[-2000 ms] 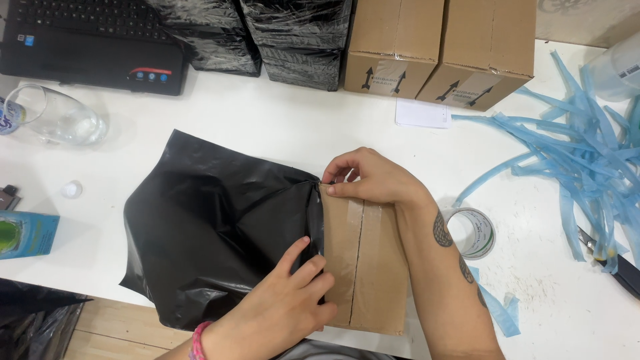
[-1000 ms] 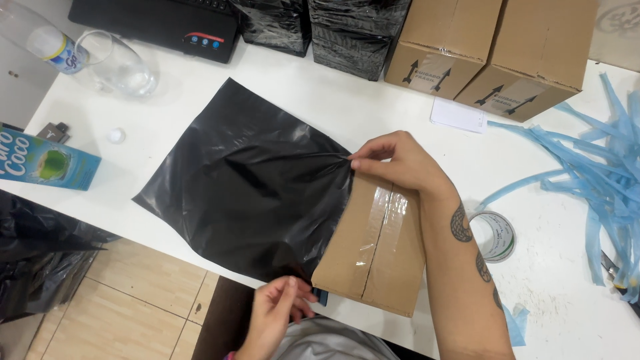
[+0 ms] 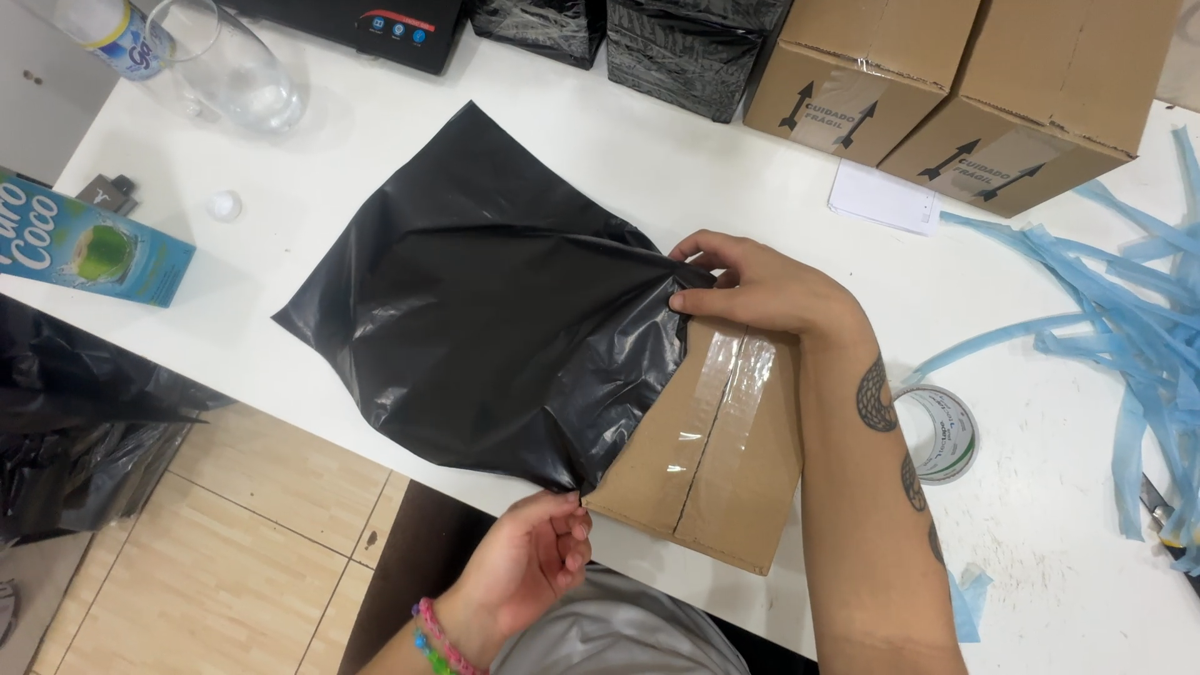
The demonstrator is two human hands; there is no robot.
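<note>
A black plastic bag (image 3: 469, 281) lies on the white table with its mouth drawn over the left part of a taped cardboard box (image 3: 694, 450). My right hand (image 3: 759, 286) pinches the bag's rim between thumb and fingers at the box's far corner. At the near corner, my left hand (image 3: 539, 548) grips the bag's edge with its fingertips, the other fingers curled. Clear tape runs along the seam on the box's uncovered part. The portion of the box inside the bag is hidden.
Two cardboard boxes (image 3: 1012, 150) and black-wrapped packages (image 3: 684, 56) stand at the back. A tape roll (image 3: 937, 433) and blue strips (image 3: 1106, 309) lie to the right. Left are a glass (image 3: 246, 89), a bottle (image 3: 131, 42), a white cap (image 3: 224, 205) and a blue carton (image 3: 103, 246).
The bag's rim now covers more of the box than one second ago. My left hand, earlier on the bag and then at its near edge, now holds the rim at the near corner.
</note>
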